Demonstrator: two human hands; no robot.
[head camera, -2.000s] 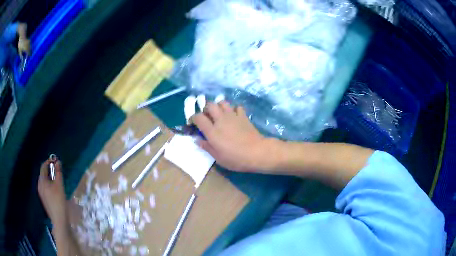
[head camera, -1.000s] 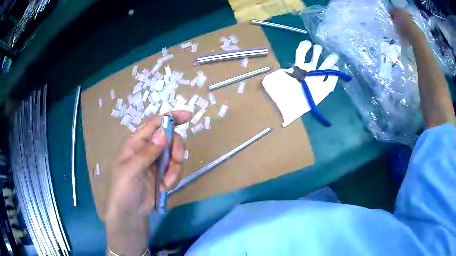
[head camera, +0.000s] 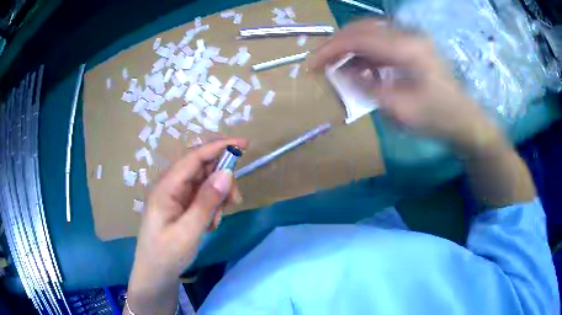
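My left hand (head camera: 185, 200) holds a short metal tube (head camera: 228, 161), its open end facing up, at the near edge of the cardboard. My right hand (head camera: 394, 74) is blurred above the white glove (head camera: 354, 95) and covers most of it; whether it holds anything cannot be told. White plastic pieces (head camera: 191, 92) lie scattered in a heap on the cardboard. A slim metal tube (head camera: 286, 147) lies on the cardboard just beyond my left hand.
The tan cardboard (head camera: 308, 178) lies on the green bench. A thick metal profile (head camera: 286, 31) and a thinner tube (head camera: 279, 61) lie at its far side. Long metal strips (head camera: 24, 197) and a single strip (head camera: 74, 141) are at left. Clear plastic bags (head camera: 493, 55) are piled at far right.
My right hand has come back from the plastic bags to over the glove. My left hand still holds the tube, now tilted with its open end towards the camera. The view has shifted.
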